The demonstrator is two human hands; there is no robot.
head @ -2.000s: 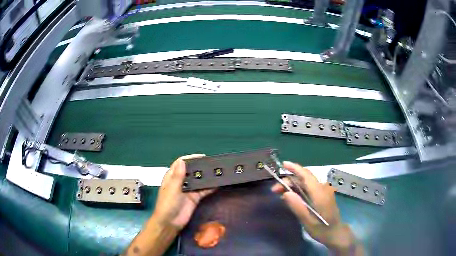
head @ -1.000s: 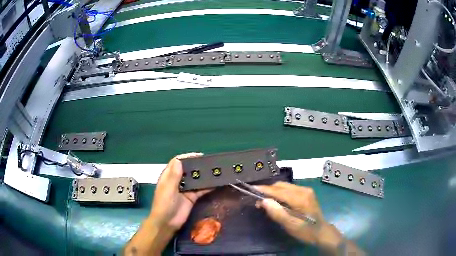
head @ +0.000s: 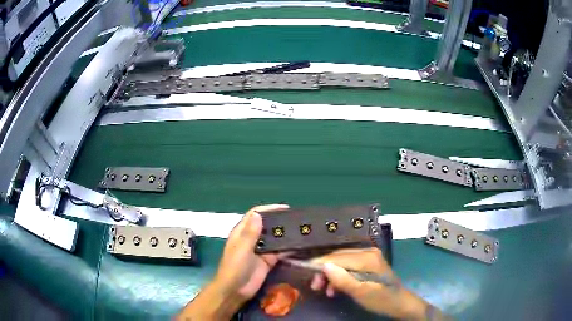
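Note:
A grey-brown fixture block with four round brass-yellow seats is held above the near edge of the line. My left hand grips its left end, thumb on the face. My right hand holds thin silver tweezers just below the block; their tips point left and are blurred. Under my hands lies the black parts tray, largely covered by hands and block. An orange-red lump sits at its left. I cannot tell whether the tweezers hold a part.
Fixture blocks lie at near left and near right. Others lie on the green lane at left and right. A row stands along the far rail, by a black bar. Metal frames flank both sides.
The tweezers have moved from the block's right seat, down and left to below its lower edge. The left hand still holds the block. The whole view has shifted slightly.

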